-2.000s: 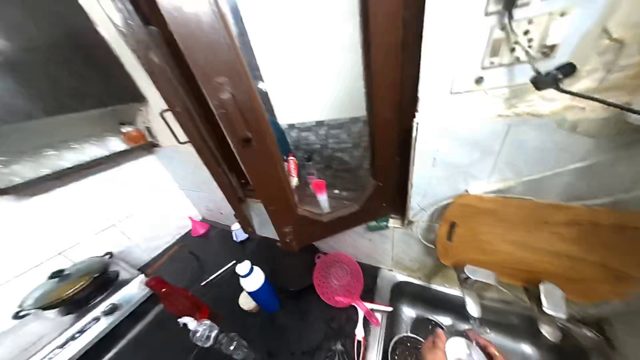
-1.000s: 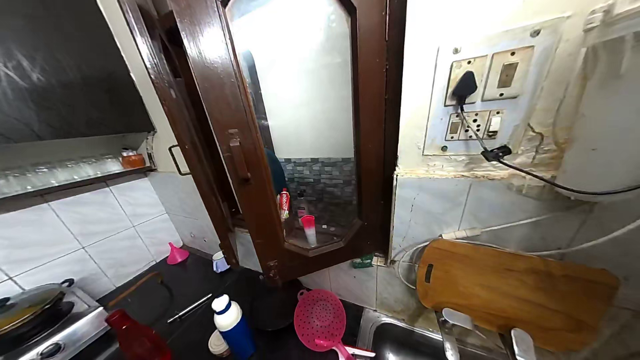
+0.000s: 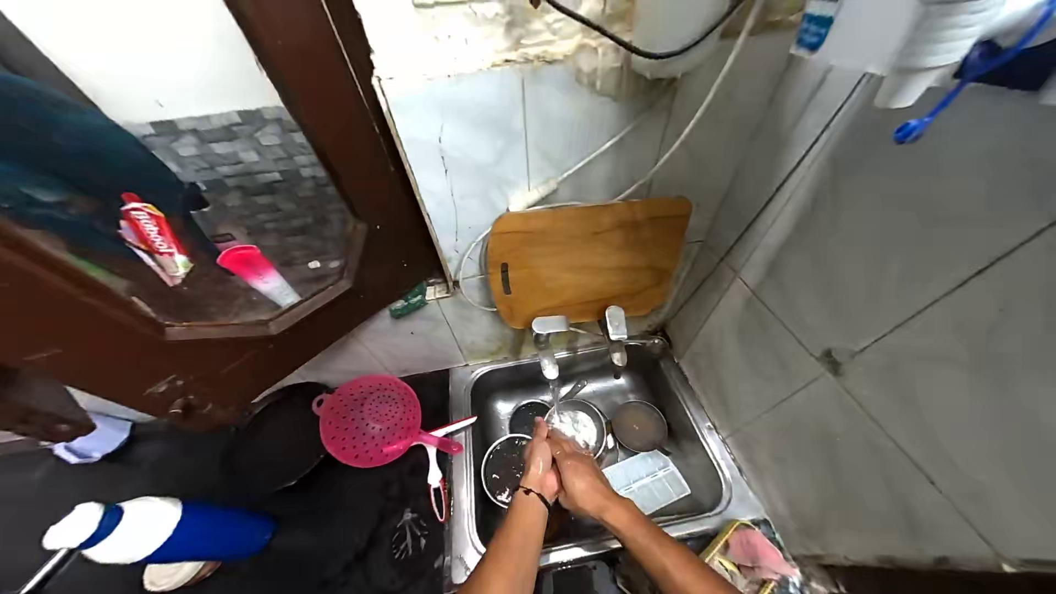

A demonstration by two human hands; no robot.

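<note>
My left hand [image 3: 539,464] and my right hand [image 3: 580,477] are pressed together, palm to palm, over the stainless steel sink [image 3: 711,462]. Neither shows an object in it, though the palms are hidden. Just beyond the fingertips, water runs from the left tap [image 3: 547,351] into a metal bowl [image 3: 577,425] that holds water. A pan with murky water [image 3: 639,426] sits to the right. Left of my hands is a round metal vessel with dark contents [image 3: 505,470]. A pale rectangular plastic tray [image 3: 648,481] lies right of my right hand.
A pink colander [image 3: 371,421], a white peeler [image 3: 434,470] and a knife [image 3: 454,426] lie left of the sink. A blue and white bottle [image 3: 177,530] is farther left. A wooden cutting board [image 3: 590,260] leans behind the taps. A brown cabinet door [image 3: 396,223] stands open at upper left.
The view has swung right and down toward the sink. Both hands, at the lower edge two seconds ago and out of view one second ago, are now fully visible and joined.
</note>
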